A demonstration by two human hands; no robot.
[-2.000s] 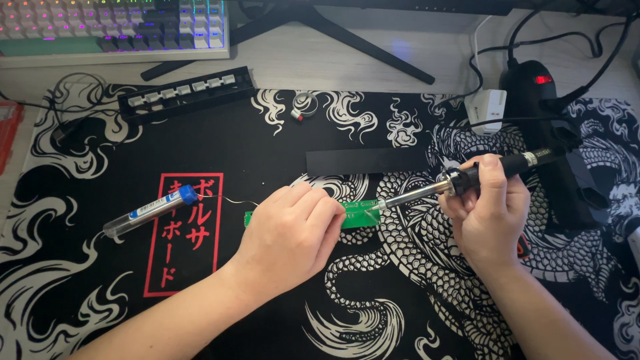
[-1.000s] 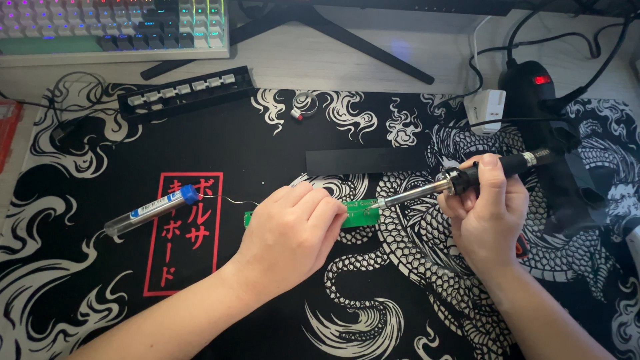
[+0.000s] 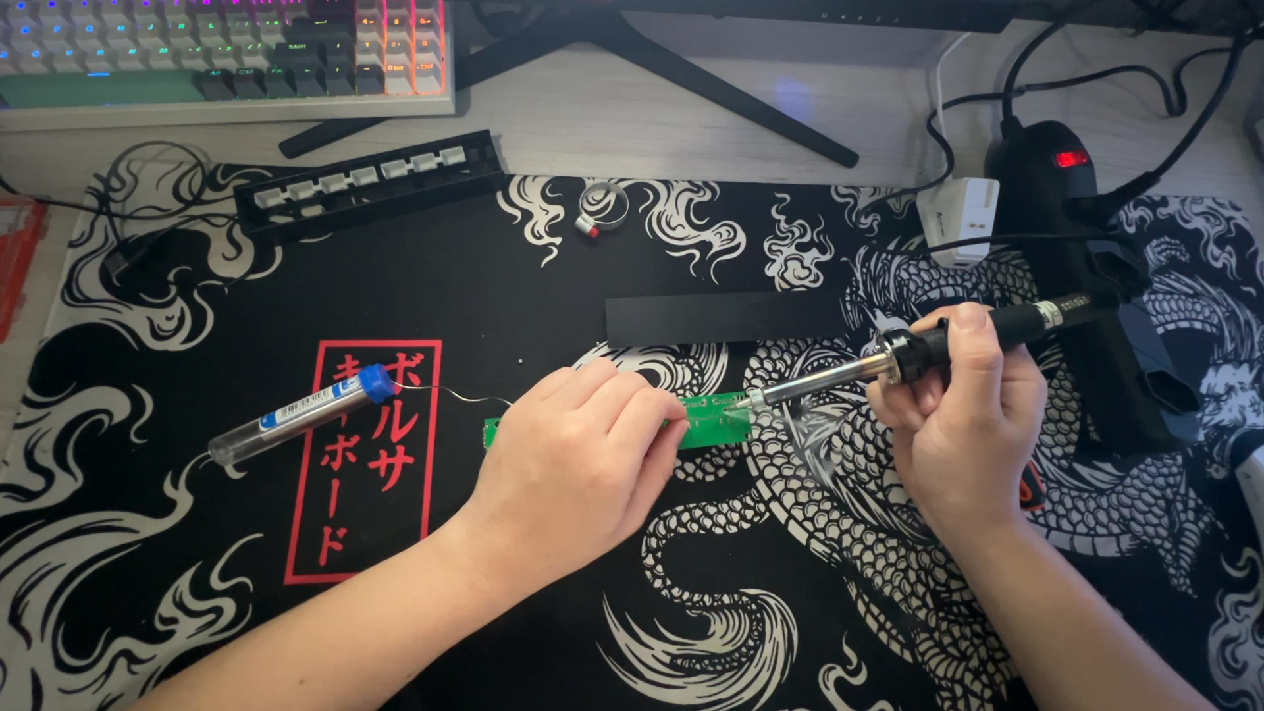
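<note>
A narrow green circuit board (image 3: 719, 431) lies on the patterned desk mat. My left hand (image 3: 583, 459) covers its middle, with thumb and forefinger pinching thin solder wire (image 3: 449, 394). That wire runs left to a clear solder tube with a blue cap (image 3: 306, 415), lying on the mat. My right hand (image 3: 963, 405) grips the dark handle of a soldering iron (image 3: 825, 379) from the right. The iron's tip touches or nearly touches the board's right part, just right of my left fingertips; the exact contact is too small to tell.
A flat black strip (image 3: 721, 317) lies behind the board. Further back are a black case with white switches (image 3: 370, 183), a coiled strap (image 3: 602, 207), a lit keyboard (image 3: 227, 104) and a monitor stand (image 3: 731, 94). A power strip with cables (image 3: 1047, 197) stands right, beside a white adapter (image 3: 963, 222).
Both hands keep nearly the same places. The iron's tip has moved slightly left over the board, nearer my left fingertips.
</note>
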